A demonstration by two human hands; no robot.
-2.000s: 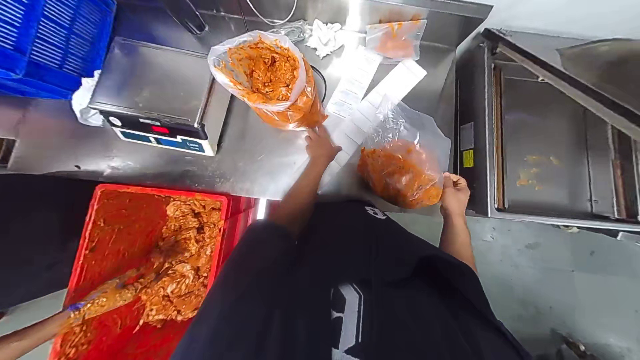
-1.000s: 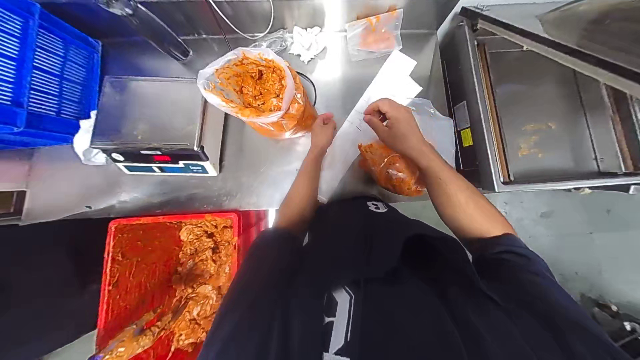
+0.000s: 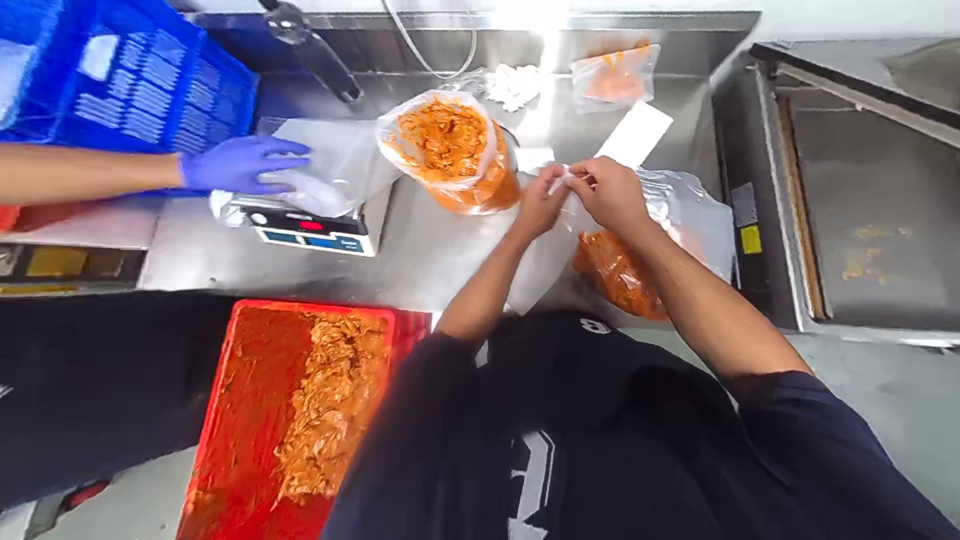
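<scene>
My left hand [image 3: 543, 201] and my right hand [image 3: 611, 193] meet above the steel counter, fingertips pinching a thin whitish sheet or strip [image 3: 568, 174], perhaps paper or plastic. Under my right forearm lies a clear plastic bag of orange-red marinated meat [image 3: 619, 277], its flat end spread to the right. Left of my hands an open bag of the same food [image 3: 450, 146] stands upright. A white paper strip [image 3: 636, 135] lies behind my right hand. What is between my fingertips is partly hidden.
A co-worker's purple-gloved hand [image 3: 244, 165] holds a plastic bag [image 3: 330, 165] over the digital scale [image 3: 311, 229]. Blue crates [image 3: 150, 82] stand at the back left. A red tub of marinated meat [image 3: 330, 397] is at lower left. An open steel machine [image 3: 885, 202] borders the counter's right.
My hands have come together and now pinch the whitish piece. The co-worker's gloved hand has come in over the scale with a plastic bag; earlier the scale was bare.
</scene>
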